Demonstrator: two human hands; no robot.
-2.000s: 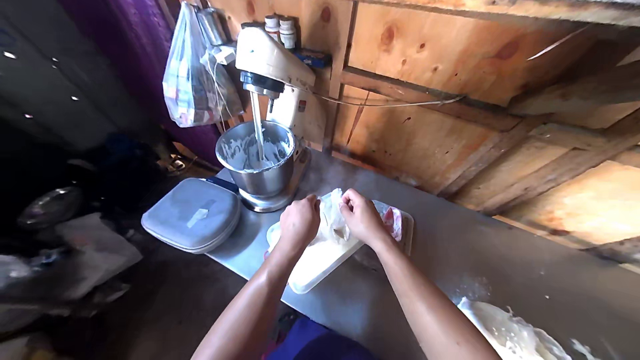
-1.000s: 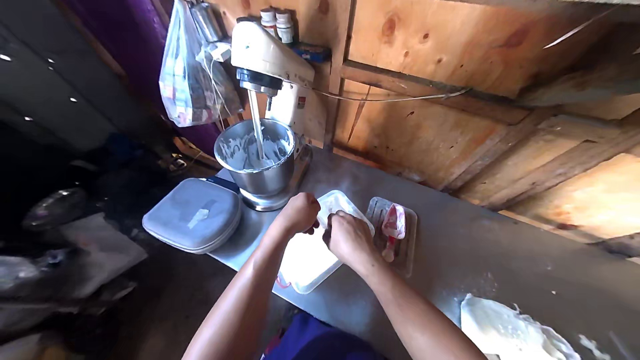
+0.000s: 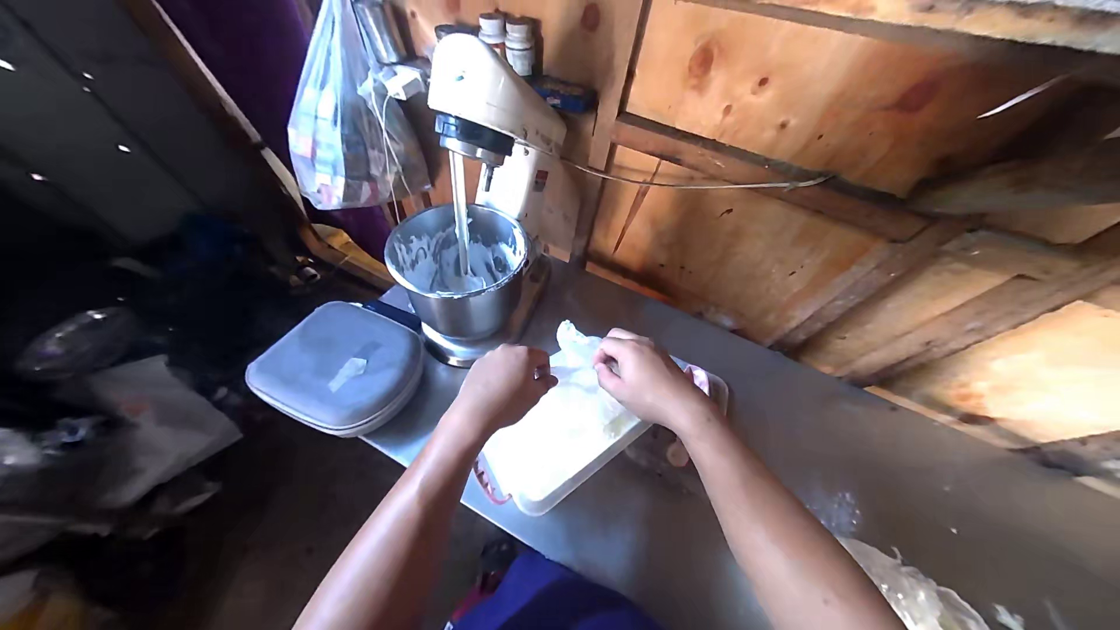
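Note:
Above a white rectangular tray or container [image 3: 547, 451], my two hands grip a thin, whitish plastic bag [image 3: 579, 350]. My left hand [image 3: 507, 385], fingers curled, pinches its near left side. The right one, my right hand [image 3: 646, 376], has its fingers bunched on the other side of the plastic. What the bag holds is not plain to see. Partly hidden behind my right hand and forearm lies a clear plastic lid or tray [image 3: 717, 391] with a pink-and-white item on it.
A stand mixer [image 3: 490, 83] stands behind, its steel bowl [image 3: 459, 302] smeared with white cream around a spatula. A grey zip case [image 3: 337, 372] sits at the table's left edge. Cream-smeared plastic [image 3: 910, 586] lies front right. A filled plastic bag [image 3: 350, 131] hangs by the plank wall.
Both hands were lower over the white container one second ago; now they hold the plastic bunched up above it. My right hand and forearm again cover part of the clear tray, which showed fully then.

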